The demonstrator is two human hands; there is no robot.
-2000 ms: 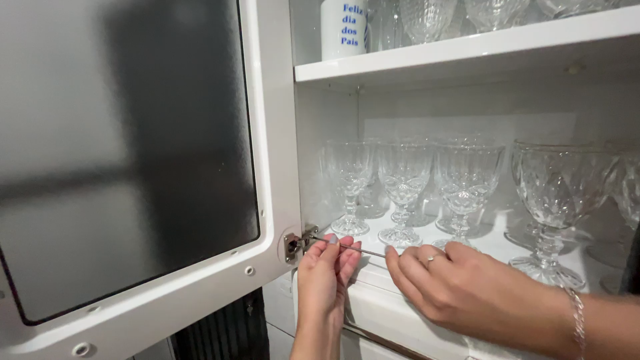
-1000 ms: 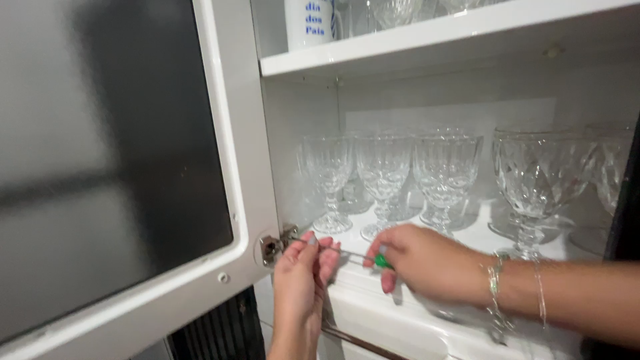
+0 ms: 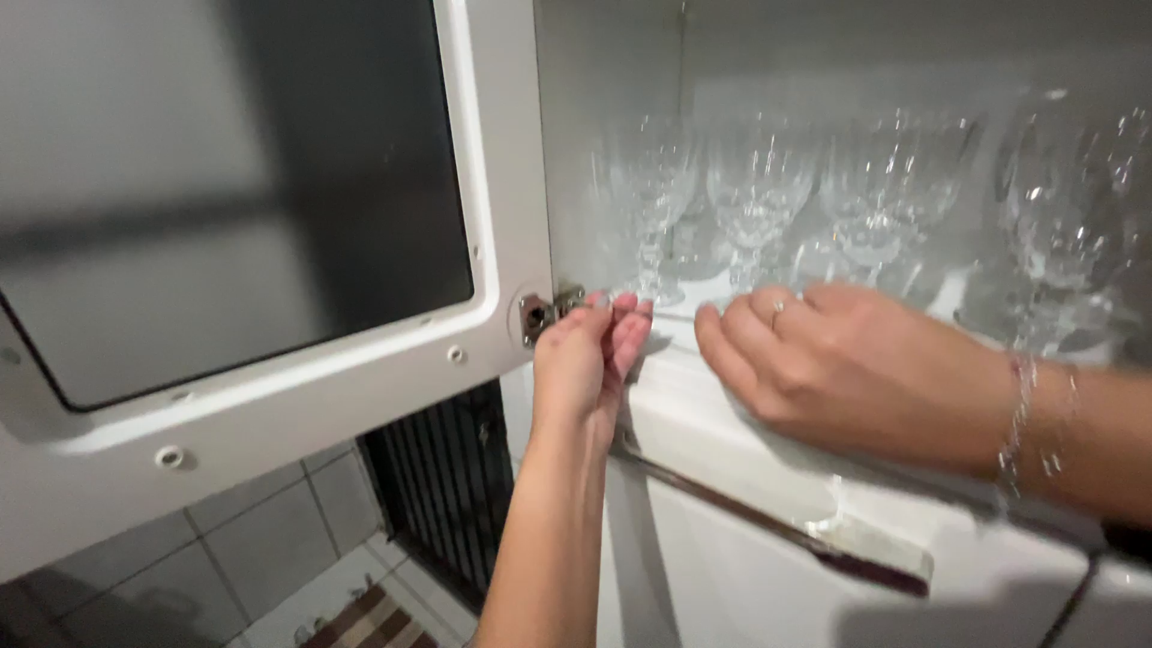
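A metal hinge (image 3: 540, 317) joins the white cabinet door (image 3: 504, 180) to the cabinet's side wall. My left hand (image 3: 594, 346) is right beside the hinge, its fingertips around the tip end of a screwdriver's thin shaft (image 3: 673, 316). My right hand (image 3: 810, 360), wearing a ring, is closed around the other end of the tool; its handle is hidden inside the fist. The shaft runs nearly level between both hands, in front of the cabinet's bottom shelf. Whether its tip sits in a screw cannot be seen.
Several stemmed glasses, among them a clear goblet (image 3: 760, 193), stand on the shelf just behind my hands. Below is a white drawer front with a long metal handle (image 3: 765, 522). A dark slatted panel (image 3: 450, 477) and a striped rug (image 3: 369, 621) lie lower left.
The view has tilted down and closer. The green handle, seen in my right hand one second ago, is now covered by that hand. My left hand stays by the hinge.
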